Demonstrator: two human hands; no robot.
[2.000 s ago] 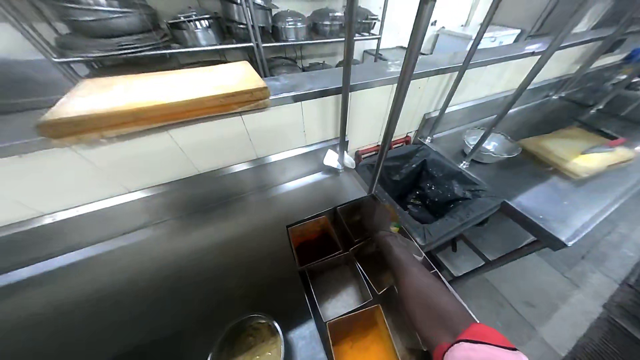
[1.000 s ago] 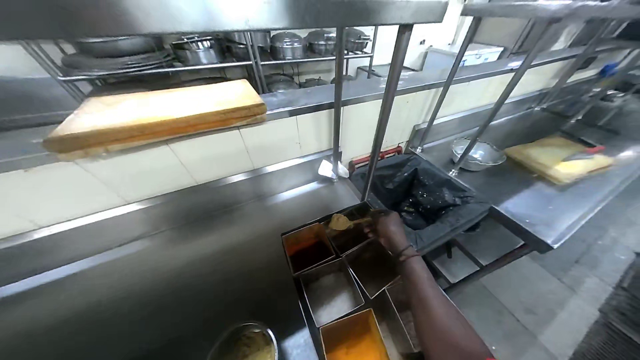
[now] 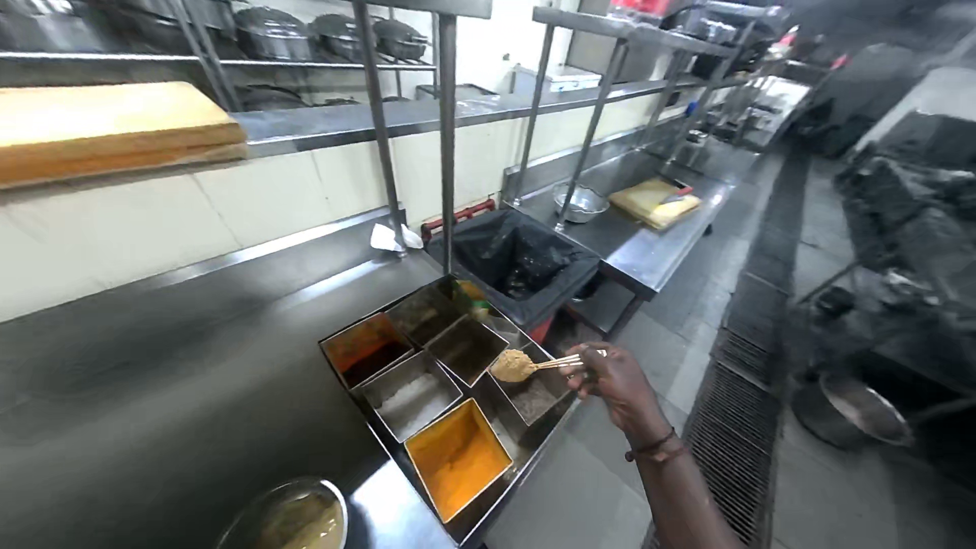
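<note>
My right hand (image 3: 602, 377) holds a spoon by its thin handle (image 3: 560, 361). A heap of light brown powder (image 3: 513, 366) lies on the spoon, which is over the right side of a metal spice box. Square metal containers in the box hold orange-yellow powder (image 3: 459, 457), dark red contents (image 3: 370, 352), white grains (image 3: 412, 400) and greyish powder (image 3: 531, 396). Two more (image 3: 467, 349) have dark insides. A metal bowl (image 3: 290, 518) with pale contents stands at the bottom edge. My left hand is not in view.
A bin with a black liner (image 3: 526, 263) stands behind the spice box. Beyond it, a steel table (image 3: 648, 255) bears a metal bowl (image 3: 581, 204) and a yellowish board (image 3: 654, 204) with a red-handled knife. Shelf posts (image 3: 447, 152) rise behind the box. A pot (image 3: 850, 412) is at right.
My right hand has come away from the rear containers toward the right side of the box, with the heaped spoon in it. The view has turned to the right.
</note>
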